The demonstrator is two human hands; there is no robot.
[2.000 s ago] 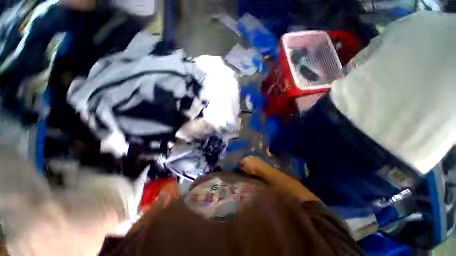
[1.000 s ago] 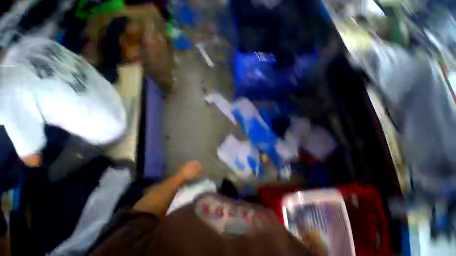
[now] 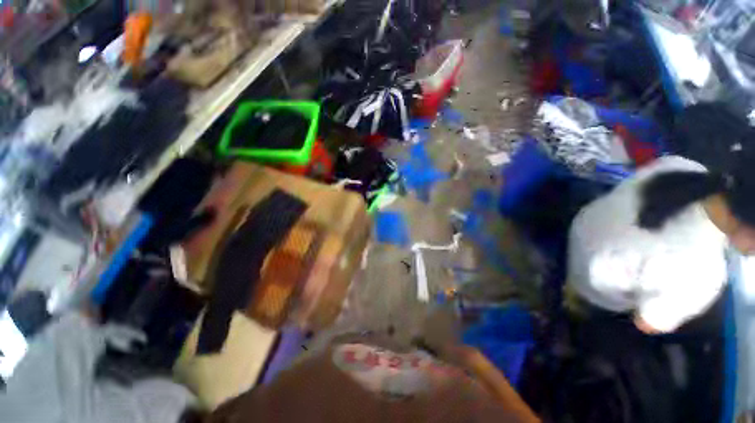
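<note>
Neither of my hands shows; a strip of what looks like my right forearm runs along the right of my brown shirt [image 3: 372, 396], at the bottom edge. Nearest ahead on the left is a brown cardboard box [image 3: 343, 240]. A long dark strip of cloth [image 3: 257, 248] lies across it. Blue and white scraps lie on the aisle floor [image 3: 385, 289] beside the box. The picture is blurred.
A bright green basket [image 3: 310, 136] holds dark material behind the box. A red basket [image 3: 443, 87] stands further along the aisle. A person in white [image 3: 646, 248] sits on the right. A blue bin [image 3: 530, 178] and a silvery-white heap [image 3: 579, 132] stand right of the aisle.
The view has swung to show more of the aisle. The pink-and-red baskets and my raised left hand have left the picture. The box and green basket now show fully.
</note>
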